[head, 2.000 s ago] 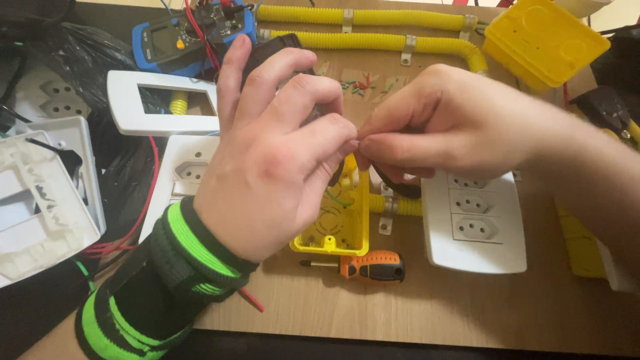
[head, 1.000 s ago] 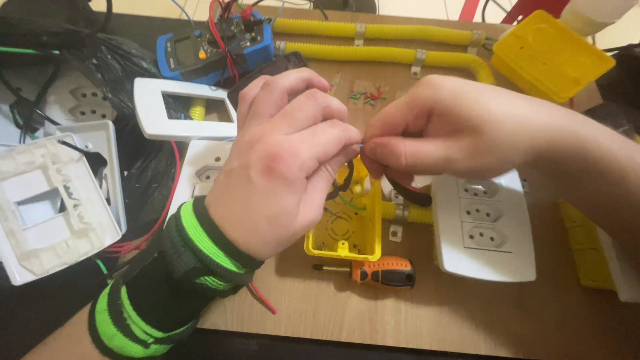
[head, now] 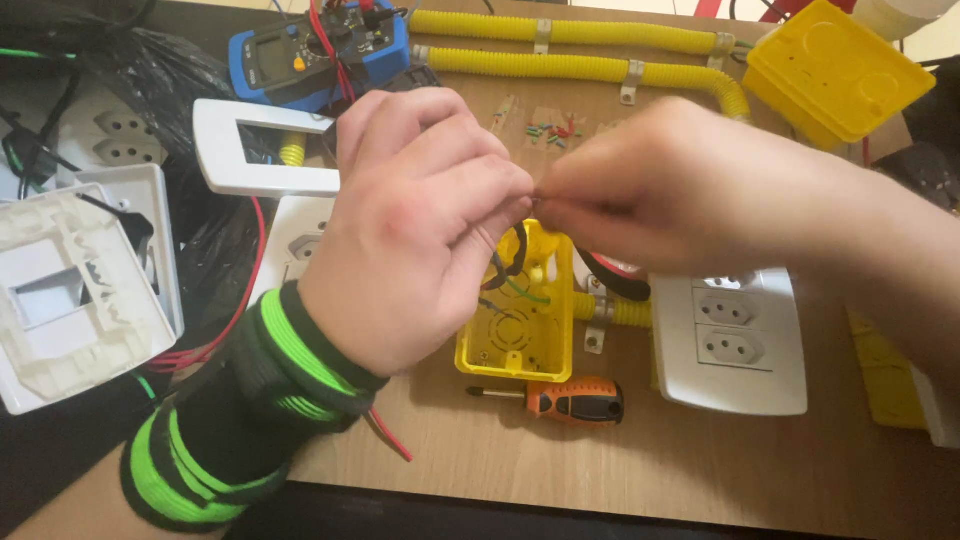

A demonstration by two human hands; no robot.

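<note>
My left hand [head: 420, 232], with a black and green wrist wrap [head: 247, 390], meets my right hand [head: 675, 187] fingertip to fingertip above a yellow electrical box [head: 517, 337]. Each hand pinches a small thin piece, likely a wire end, mostly hidden by the fingers. Dark wires and a green wire [head: 529, 291] show inside the box. Below the box lies an orange and black screwdriver [head: 576, 400]. Part of a red and black handled tool [head: 615, 277] shows under my right hand. A white outlet plate with sockets [head: 727, 382] is right of the box.
A blue multimeter [head: 281, 64], yellow corrugated conduit [head: 517, 64] in metal clamps and small coloured wire scraps [head: 553, 131] lie farther back. A white frame [head: 217, 161] and loose cover plates [head: 82, 300] are at left. Another yellow box [head: 840, 71] stands at back right.
The hands stay pinched together above the box. The view has shifted slightly.
</note>
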